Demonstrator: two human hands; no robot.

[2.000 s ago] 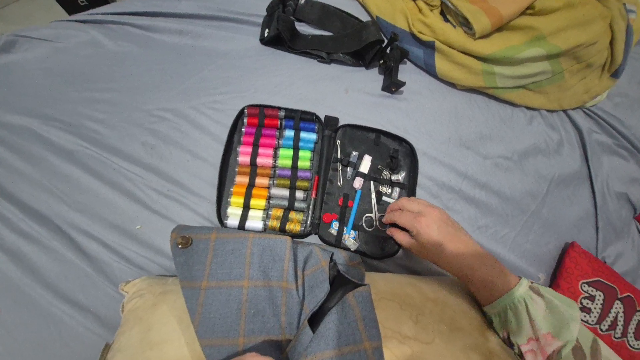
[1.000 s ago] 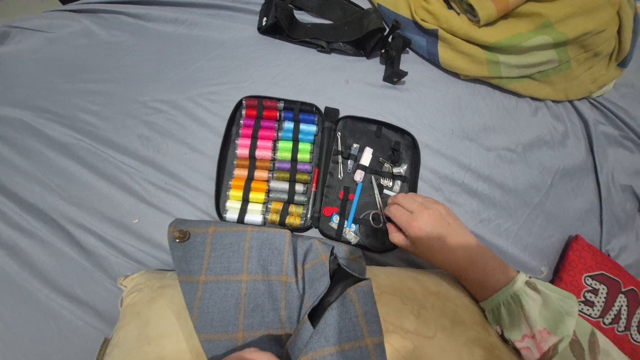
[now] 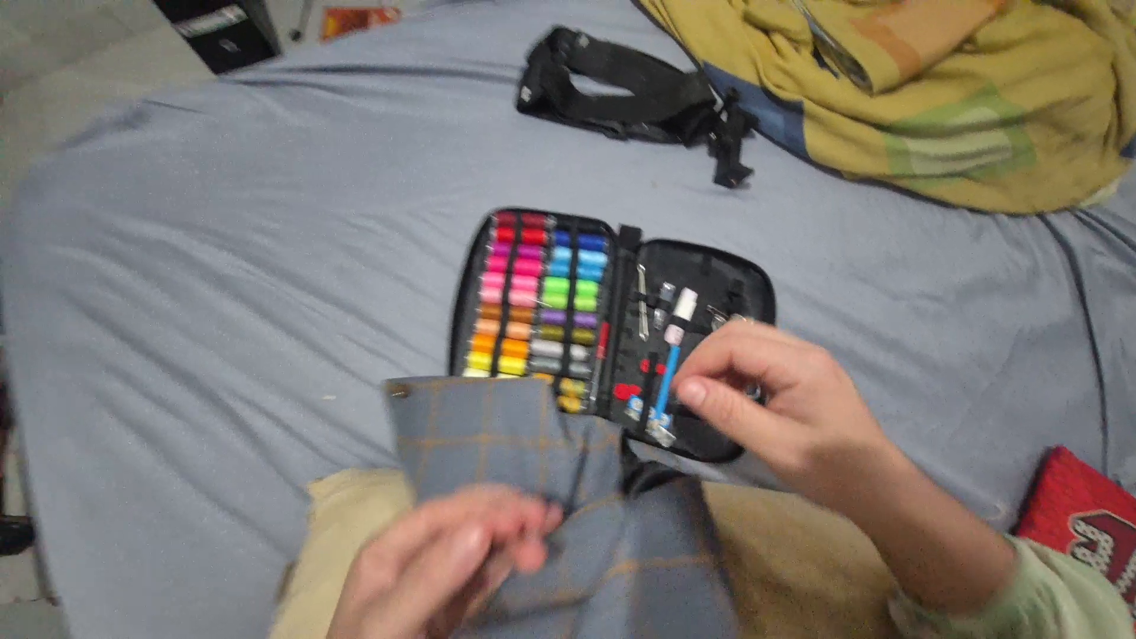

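Observation:
A black zip sewing kit (image 3: 621, 257) lies unfolded on the bed. Its left side holds rows of coloured thread spools (image 3: 528, 297); its right side holds a blue seam ripper or pencil-like tool (image 3: 670, 364), safety pins and other small tools. My right hand (image 3: 754, 390) is over the kit's right side, thumb and forefinger close together; whether something thin is between them cannot be told. My left hand (image 3: 461, 550), blurred, is over a grey-blue plaid cloth piece (image 3: 479, 417) with a metal button (image 3: 398, 390) at its corner. The scissors are mostly hidden.
Under the cloth is a beige cushion (image 3: 781, 550). A black strap with a buckle (image 3: 621, 98) lies beyond the kit on the grey-blue bedsheet (image 3: 222, 266). A yellow patterned blanket (image 3: 932, 106) is at the back right, and a red lettered item (image 3: 1083, 524) at the right edge.
My left hand has come up into view over the cloth from the bottom edge. My right hand has lifted off the scissors area and moved left toward the blue tool.

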